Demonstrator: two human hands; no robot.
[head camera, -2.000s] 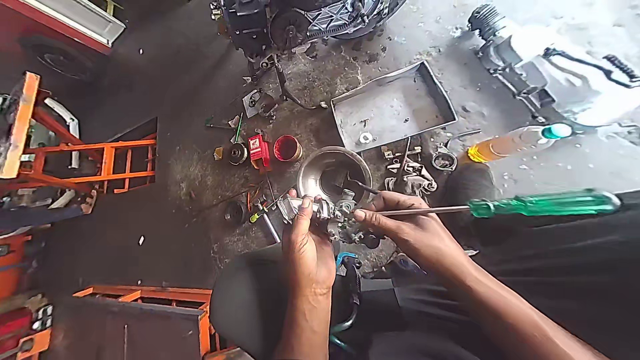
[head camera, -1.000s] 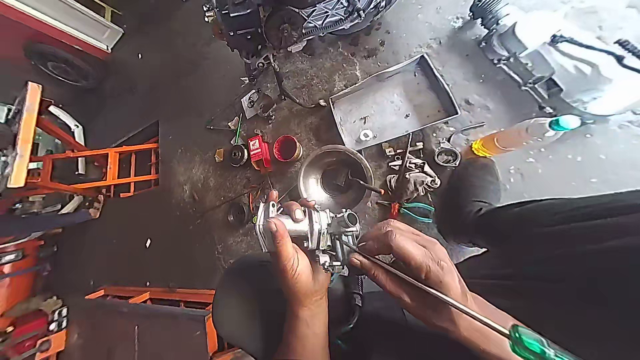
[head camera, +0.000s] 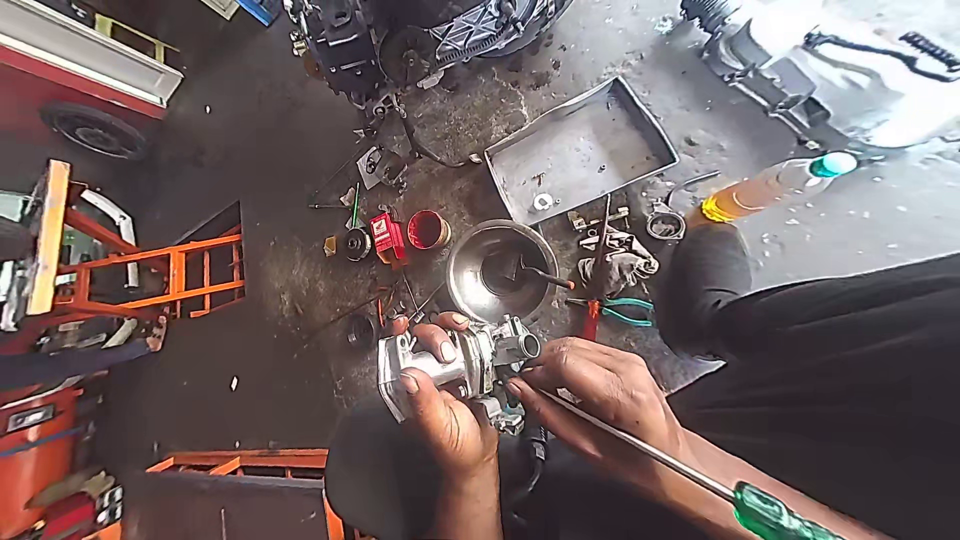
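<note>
My left hand (head camera: 450, 420) grips a silvery metal engine part (head camera: 442, 364), likely a throttle body or carburetor, with its fingers over the top and its thumb below. A short round pipe stub sticks out of the part's right side. My right hand (head camera: 607, 390) holds the shaft of a long screwdriver (head camera: 645, 446) near its tip, close against the part. The screwdriver's green handle (head camera: 776, 514) points to the lower right. The tip itself is hidden by my fingers and the part. Just beyond my hands stands a round metal bowl (head camera: 502, 271) with a dark tool in it.
A metal tray (head camera: 592, 150) lies beyond the bowl. Pliers (head camera: 630, 311), a rag (head camera: 619, 262) and a bottle of yellow liquid (head camera: 776, 187) are at the right. A red container (head camera: 429, 229) stands left of the bowl. An engine (head camera: 420, 45) lies farther off; another person's hand (head camera: 156, 334) shows at far left.
The screwdriver has swung from nearly level to slanting down to the right, its handle now at the bottom edge. The metal part has turned in my left hand, showing more of its body.
</note>
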